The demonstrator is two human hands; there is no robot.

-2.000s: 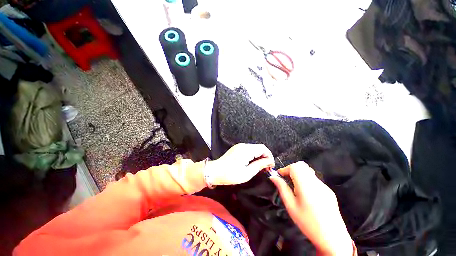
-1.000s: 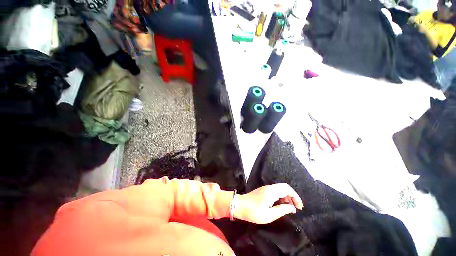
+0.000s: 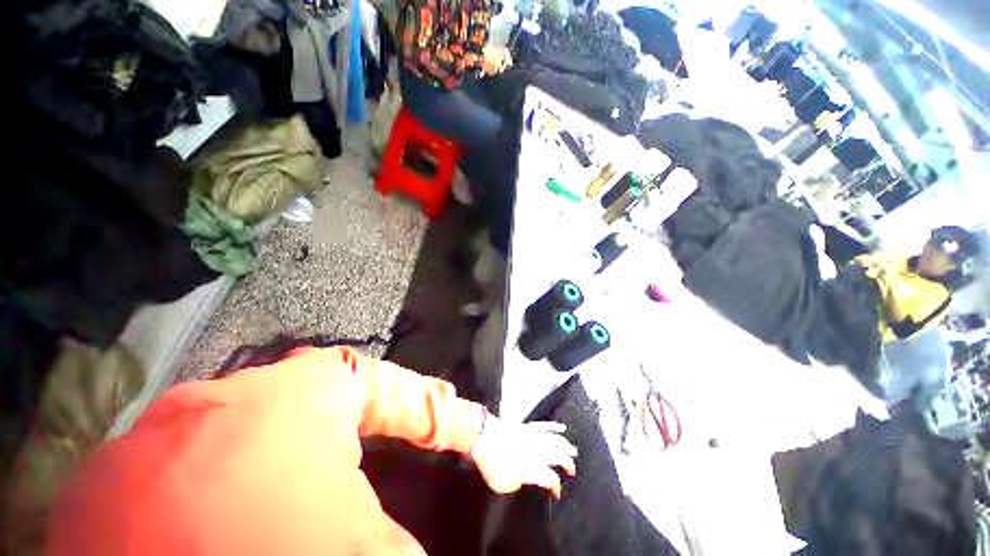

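The black garment (image 3: 592, 467) lies over the near corner of the white table and down over my lap, cut off by the bottom edge. My left hand (image 3: 527, 454) rests on or just above it, fingers spread, with nothing seen in it. My right hand is out of the picture. Three black thread cones (image 3: 567, 326) with turquoise rings stand together beside the garment. Scissors with red-orange handles (image 3: 660, 419) lie on the table to the right of the garment. No needle or thread can be made out.
Dark specks lie beside the scissors. A magenta piece (image 3: 657, 293), a green block (image 3: 562, 190) and small spools lie farther up the white table (image 3: 706, 369). Dark garment piles (image 3: 749, 277) line its far side. A red stool (image 3: 419, 163) stands on the floor. A person in yellow (image 3: 910, 293) is at right.
The view has swung up and to the right, showing more of the workshop. My left hand has opened its fingers. My right hand, earlier at the garment with the left, has left the picture.
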